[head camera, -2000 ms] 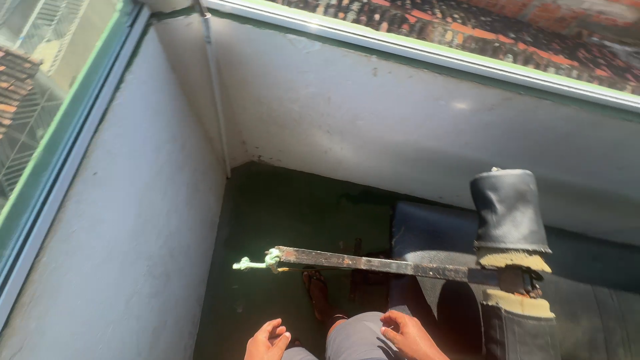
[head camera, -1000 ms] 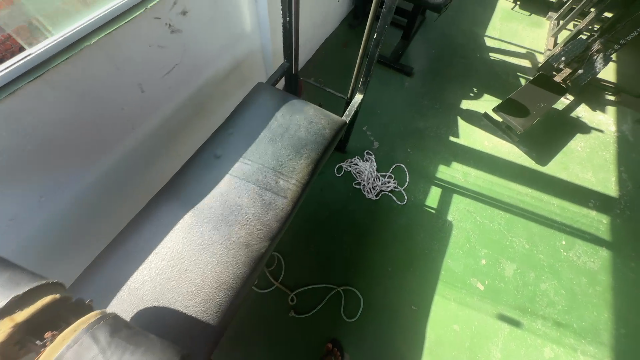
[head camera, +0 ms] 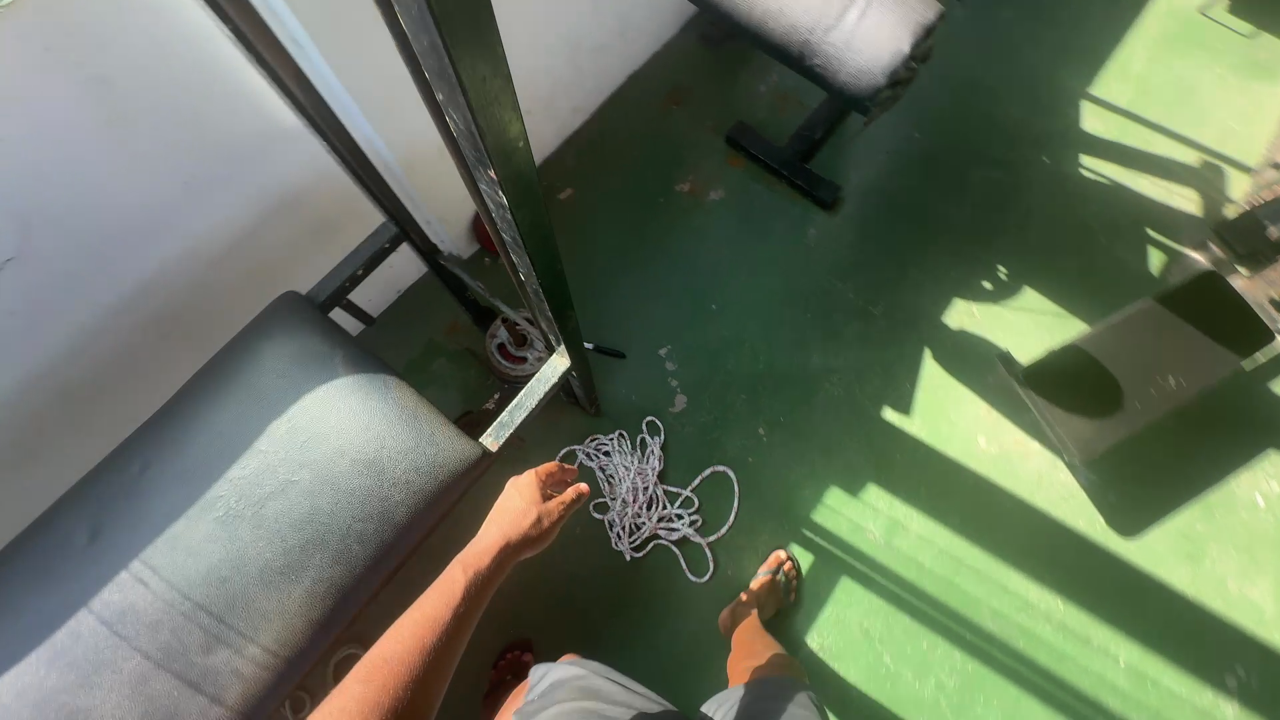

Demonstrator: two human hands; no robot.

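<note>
A tangled pile of whitish patterned rope lies on the green floor in front of me. My left hand reaches in from the bottom, its fingers slightly curled beside the pile's left edge; whether a fingertip touches the rope I cannot tell. Nothing shows in its grasp. To the left of the hand is a dark padded bench. Part of another pale rope shows beneath the bench's near edge. My right hand is out of view.
Dark metal uprights rise at the bench's end, with a round weight plate at their foot. Another padded bench stands at the top. On the right is a flat metal footplate. My sandalled foot is near the rope.
The view has swung from the wall corner to the floor and rope pile. My left hand, unseen one second ago, now reaches beside the pile. My right hand, seen two seconds ago, is out of view.
</note>
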